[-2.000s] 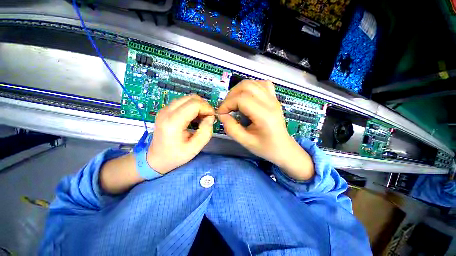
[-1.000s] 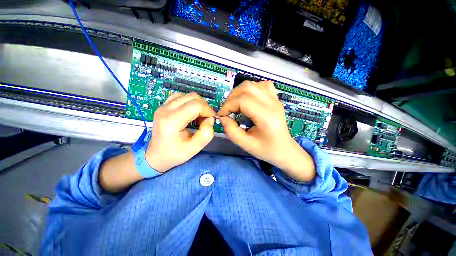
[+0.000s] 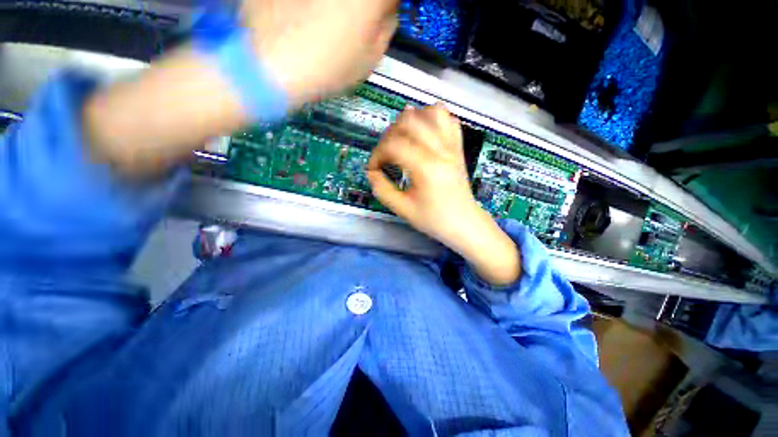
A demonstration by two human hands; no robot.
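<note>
A green printed circuit board (image 3: pixel 294 162) lies between the conveyor rails in front of me. My left hand (image 3: pixel 320 43) is blurred and reaches over the far rail at the top, its fingertips near the blue-filled bin (image 3: pixel 432 26); what it holds, if anything, cannot be told. A light blue wrist strap (image 3: pixel 247 72) is on that wrist. My right hand (image 3: pixel 422 166) is over the board's right end, fingers curled and thumb close to them; any small part between the fingertips is hidden. A second green board (image 3: pixel 525 188) lies to its right.
The near rail (image 3: pixel 341 221) runs across in front of my body. Another blue-filled bin (image 3: pixel 627 85) stands beyond the far rail. A third board (image 3: pixel 658 235) is farther right. A brown carton (image 3: pixel 635 363) is at lower right, and a blue sleeve (image 3: pixel 740 323) shows at the right edge.
My left hand has parted from my right and moved up and across the board to the far side. My right hand stays over the board, slightly shifted. The boards have shifted slightly right.
</note>
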